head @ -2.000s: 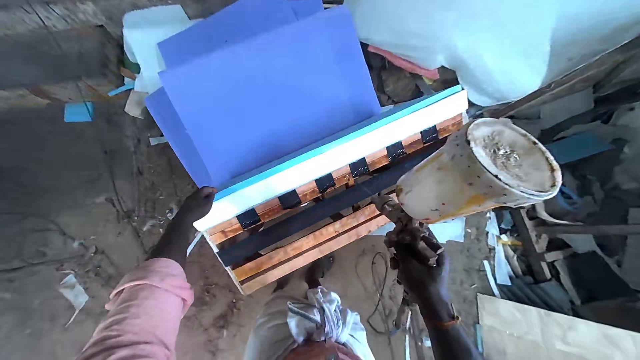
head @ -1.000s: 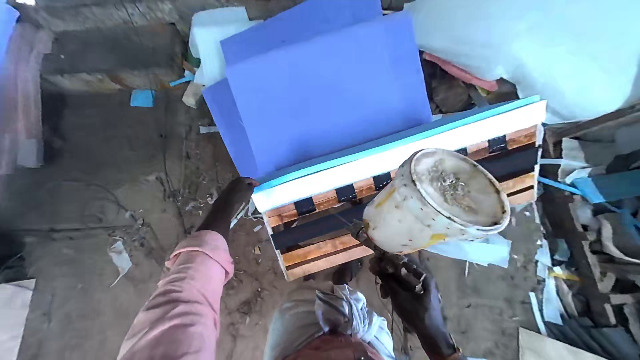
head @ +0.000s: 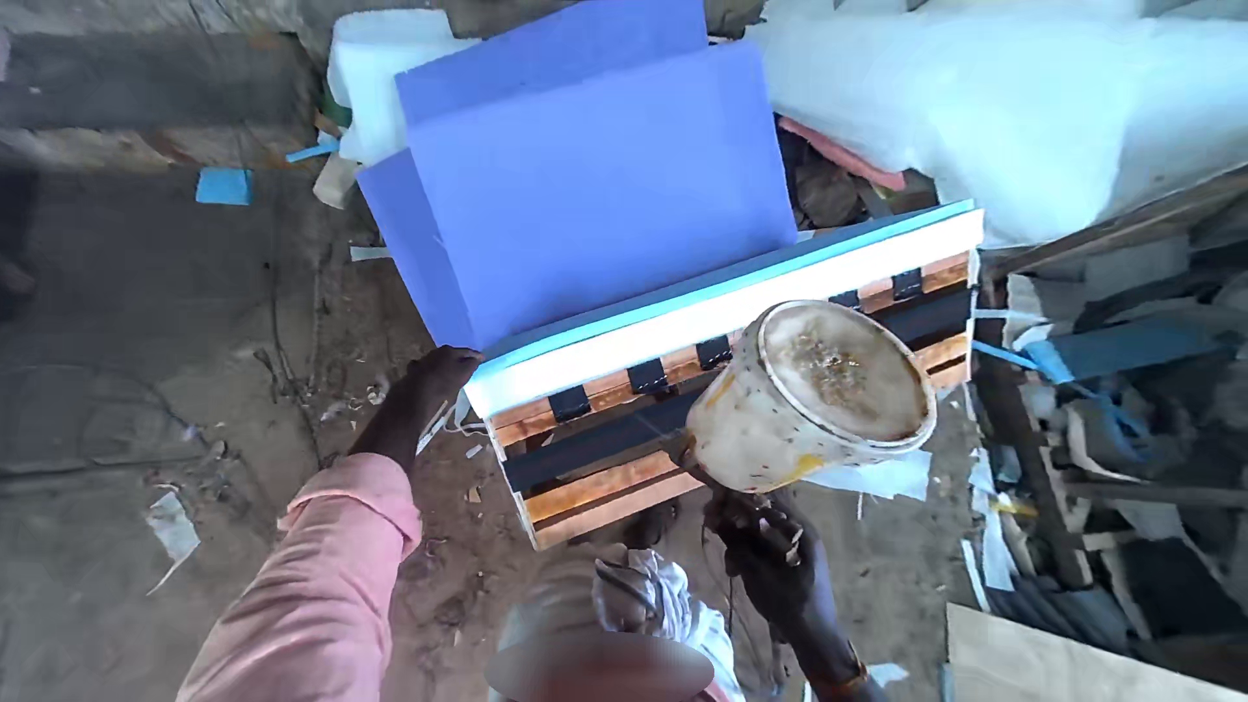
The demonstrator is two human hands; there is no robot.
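My left hand point(head: 436, 382) touches the left corner of a long wooden slatted frame point(head: 604, 487) with black straps, whose upper edge carries a white and blue foam strip point(head: 721, 317). Below the frame, my right hand point(head: 775, 556) is closed around a stained tool, whose far end and exact kind I cannot tell. Beside that tool, a dirty white plastic bucket point(head: 751, 429) with crusted residue on its round top hides part of the frame. Purple-blue foam sheets point(head: 604, 185) lie behind the strip.
Large white foam sheeting point(head: 1014, 117) lies at the upper right. Scraps and wooden pieces crowd the right side, with a pale board point(head: 1082, 663) at the lower right. A white roll point(head: 380, 78) stands at the upper left. Small scraps litter the dirt floor point(head: 127, 370).
The bucket now covers more of the frame's middle than two seconds ago, and my right hand has moved left relative to the frame. My left hand remains at the frame's left corner.
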